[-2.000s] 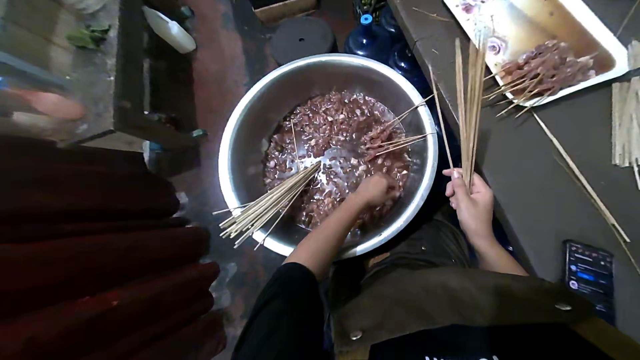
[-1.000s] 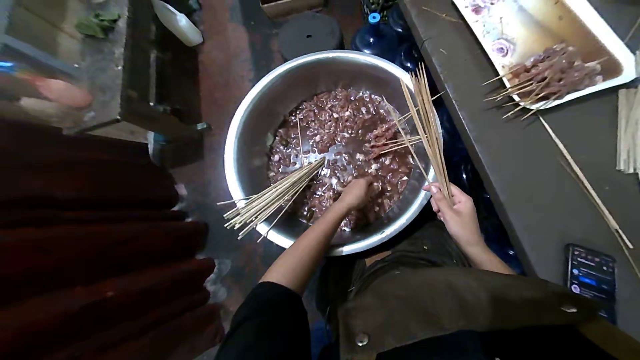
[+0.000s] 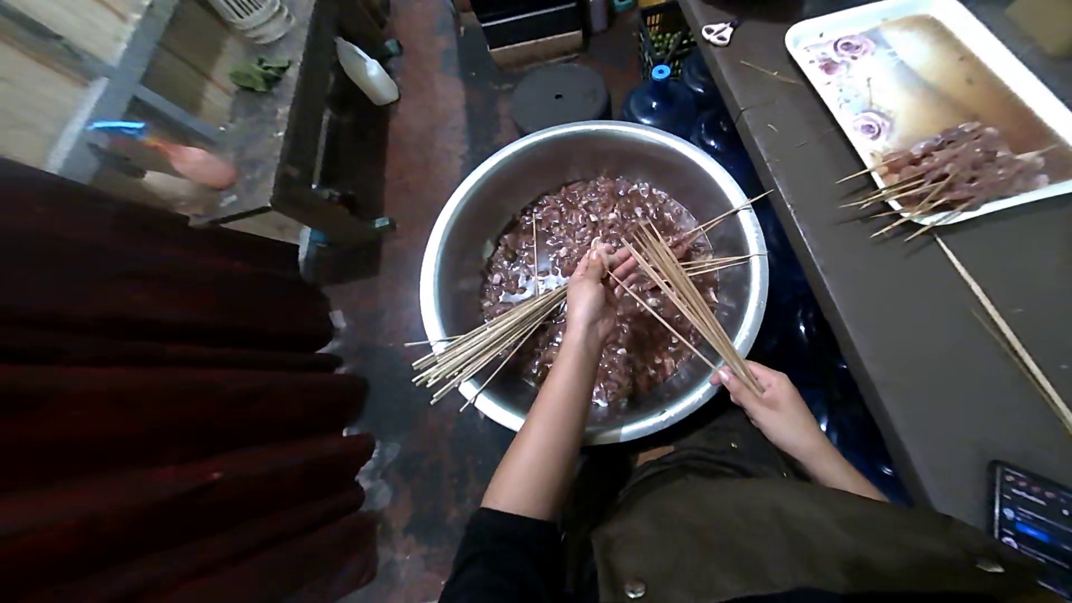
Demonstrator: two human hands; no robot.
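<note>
A wide steel basin [image 3: 465, 197] holds small pieces of raw meat [image 3: 620, 205] in liquid. Over the meat, my left hand [image 3: 596, 285] pinches a small piece of meat at the tip of one thin skewer. My right hand [image 3: 766, 398], by the basin's lower right rim, grips a bundle of wooden skewers [image 3: 691, 306] and that single skewer, which slants apart from the bundle. Another bundle of skewers [image 3: 490, 347] leans over the basin's left rim, partly behind my left wrist. Several skewers with meat [image 3: 720, 264] rest inside the right wall.
On the dark table [image 3: 904, 335] at right are a floral tray [image 3: 825, 92] with skewered meat [image 3: 971, 167], loose skewers [image 3: 1005, 322], scissors [image 3: 718, 33] and a phone [image 3: 1034, 519]. Blue water jugs [image 3: 662, 102] and a round stool [image 3: 559, 96] stand beyond the basin. A red curtain [image 3: 167, 377] hangs at left.
My left hand has come up out of the meat to the single skewer's tip. The bundle in my right hand, more upright before, now slants over the basin.
</note>
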